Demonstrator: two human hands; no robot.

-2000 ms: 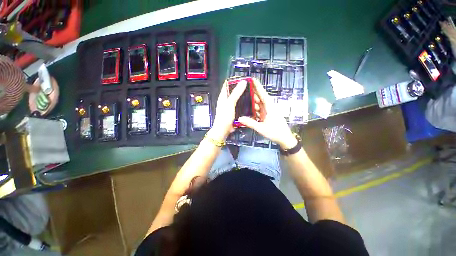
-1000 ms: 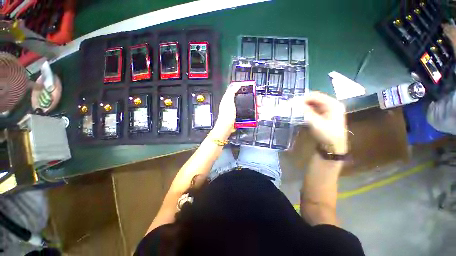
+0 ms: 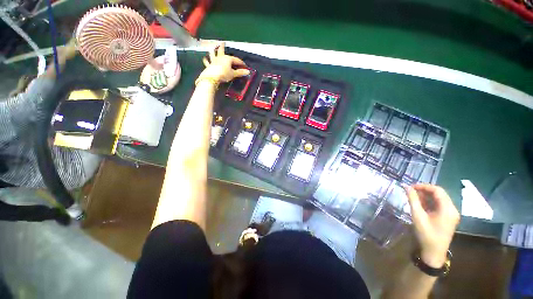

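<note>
My left hand [image 3: 224,68] is over the back left corner of the black device tray [image 3: 280,119], fingers spread, beside the leftmost visible red-framed device [image 3: 239,85]. The hand hides the end pocket; I cannot tell if it holds a device. The back row shows several red-framed devices, screens up. The front row shows several black devices with pale rectangles and gold spots. My right hand [image 3: 432,213] is at the right edge of the clear blister tray [image 3: 397,157], thumb and forefinger close together; whether something thin is between them is unclear. Glare covers part of the blister tray.
A pink fan [image 3: 117,42] stands at back left on a pink base. A gold box [image 3: 114,120] holding a dark phone-like object and a white box [image 3: 145,117] are at the left edge. A black hose [image 3: 47,157] curves nearby. White scrap [image 3: 474,201] lies right.
The view has swung left. My left hand has moved from the blister tray to the device tray's back left corner, and the red device it held is out of sight. My right hand is nearer the blister tray.
</note>
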